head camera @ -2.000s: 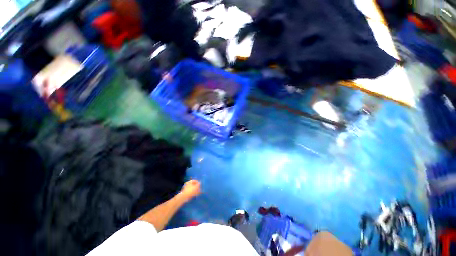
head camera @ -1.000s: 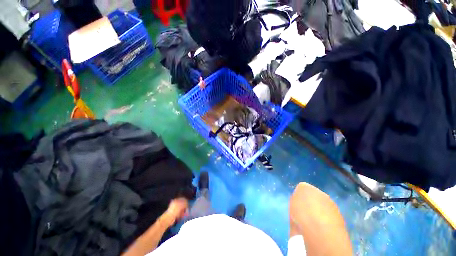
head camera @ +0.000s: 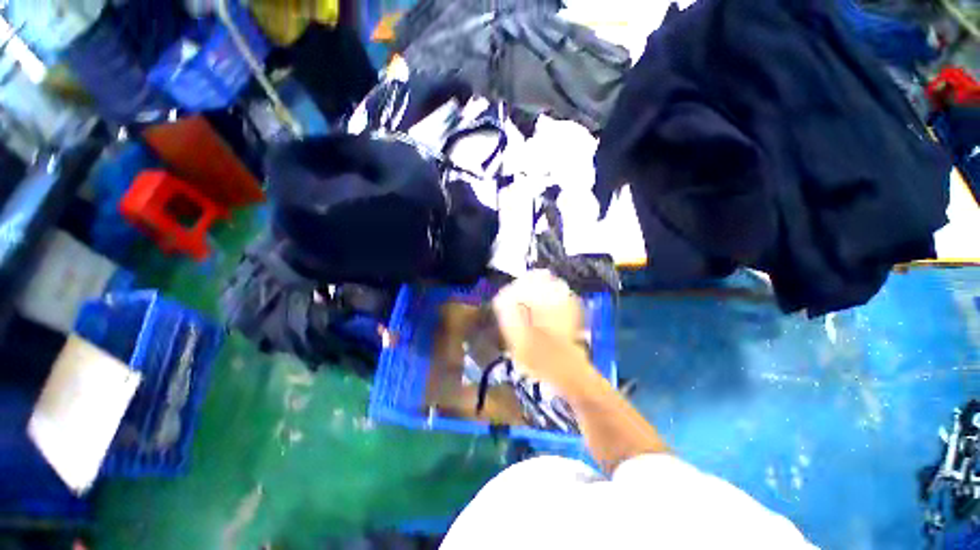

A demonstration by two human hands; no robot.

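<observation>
A blue plastic crate [head camera: 389, 371] stands on the floor in front of me. It holds brown cardboard [head camera: 451, 365] and black-and-white cloth strips [head camera: 537, 403]. My right hand [head camera: 541, 315] reaches over the crate's far part; it is blurred, and I cannot tell whether it holds anything. My left hand is not in view. Beyond the crate lie a black garment bundle [head camera: 355, 210] and black-and-white garments [head camera: 516, 177].
A dark navy garment pile [head camera: 774, 161] hangs over the pale table edge at right. Grey garments [head camera: 505, 54] lie at the back. A red stool [head camera: 172, 213] and another blue crate [head camera: 161, 397] stand at left. Cloth offcuts [head camera: 956, 473] lie on the floor at right.
The view has turned, bringing the crate nearer the middle. My right hand has come into view over the crate. My left hand and the grey-black garment pile beside it have left the picture.
</observation>
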